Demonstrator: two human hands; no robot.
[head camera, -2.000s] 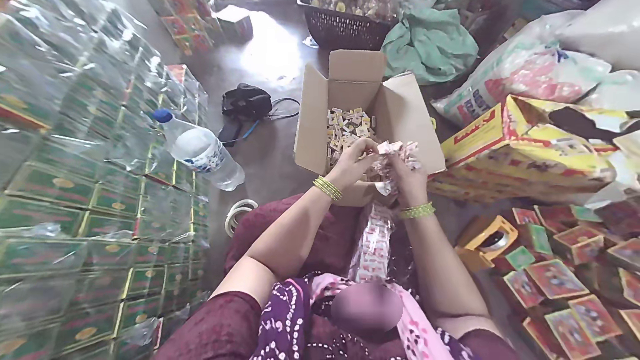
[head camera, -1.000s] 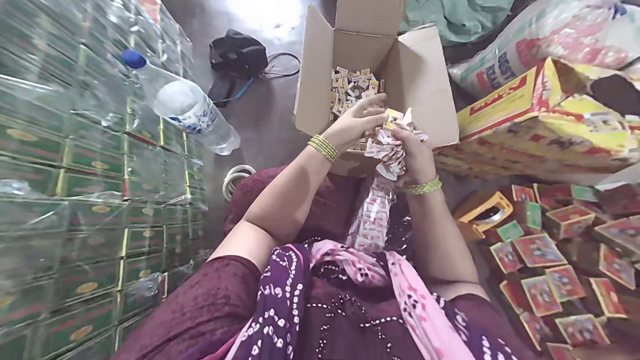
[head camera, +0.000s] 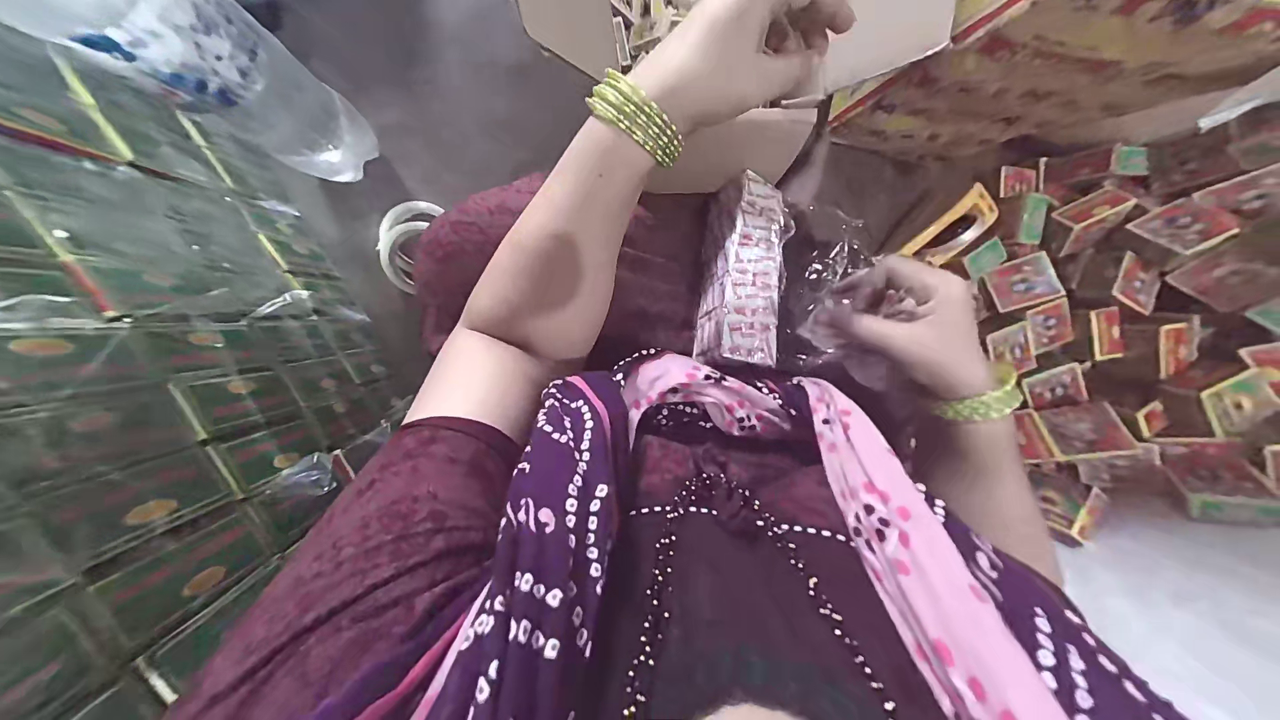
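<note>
A long wrapped bundle of small printed boxes (head camera: 742, 275) lies on my lap. To its right, my right hand (head camera: 905, 320) is shut on crumpled clear plastic film (head camera: 840, 260). My left hand (head camera: 760, 50) is raised over the near edge of the open cardboard carton (head camera: 735, 150), its fingers curled; whether it holds anything cannot be told. Small matchbox-like boxes (head camera: 655, 20) show inside the carton at the top edge, partly hidden by my left hand and wrist.
Green boxes under clear film (head camera: 90, 430) are stacked on the left, with a plastic bottle (head camera: 240, 80) above them. White rings (head camera: 405, 245) lie beside my knee. Small red and green boxes (head camera: 1090, 420) and a yellow handle-like object (head camera: 955, 225) lie right, below a yellow-red carton (head camera: 1050, 80).
My hands were together at the carton with crumpled printed packets; now they are apart, the right one lower and to the right with clear film. The view has tilted down.
</note>
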